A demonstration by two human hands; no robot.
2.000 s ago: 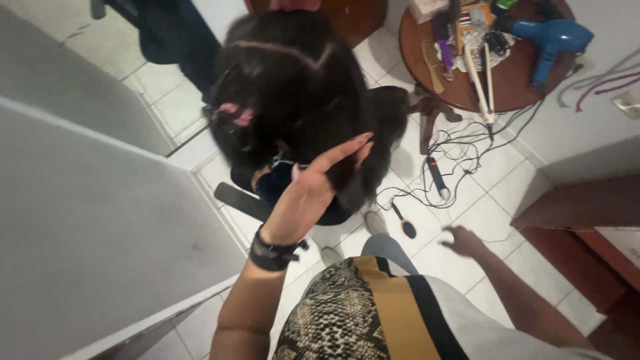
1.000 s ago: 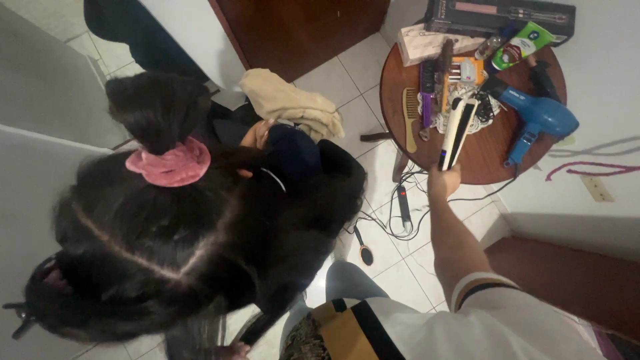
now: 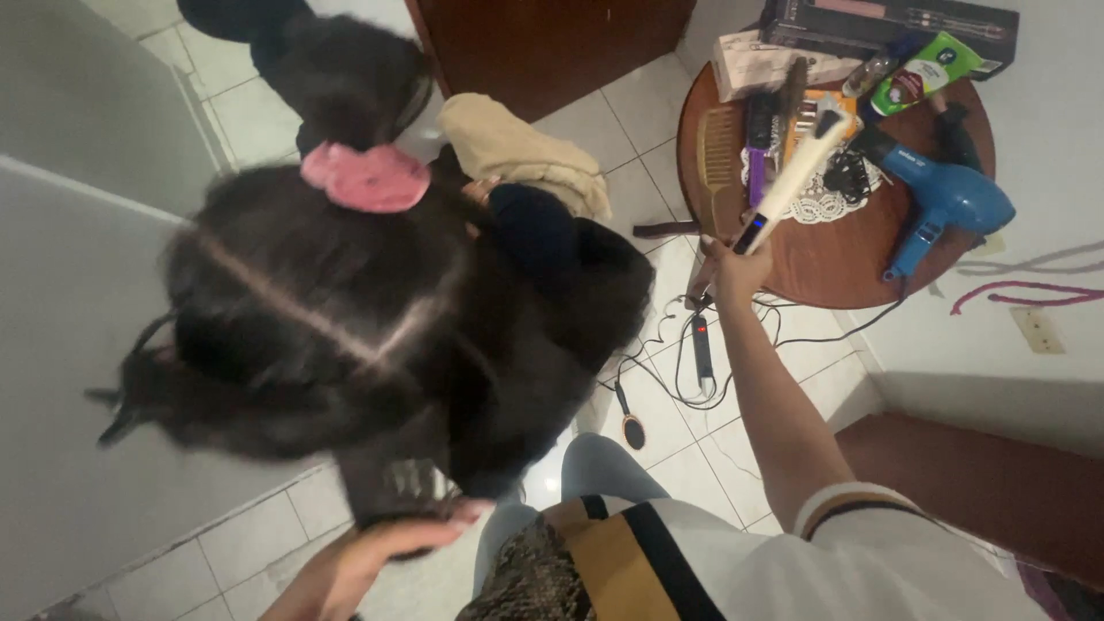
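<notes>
A person's dark hair (image 3: 302, 285), parted in pale lines, fills the left half; a pink scrunchie (image 3: 369, 177) ties one bunch and a black claw clip (image 3: 129, 401) is at its left side. Below the head, my left hand (image 3: 414, 535) is at a hanging lock of hair, its fingers blurred; whether they close on the lock is hard to tell. My right hand (image 3: 737, 267) grips the dark handle of a cream hair straightener (image 3: 798, 177) over the round wooden table's near edge.
On the round wooden table (image 3: 819, 272) lie a blue hair dryer (image 3: 949, 194), a wide-tooth comb (image 3: 716, 159), a green tube (image 3: 927, 73) and boxes. A power strip (image 3: 702, 349), tangled cords and an oval hairbrush (image 3: 633, 429) are on the tiled floor. A beige cloth (image 3: 526, 155) lies by the person.
My right hand, empty two seconds ago, now holds the straightener, which lay on the table then. My left hand has moved from the side of the hair to a lock below the head. The view has shifted.
</notes>
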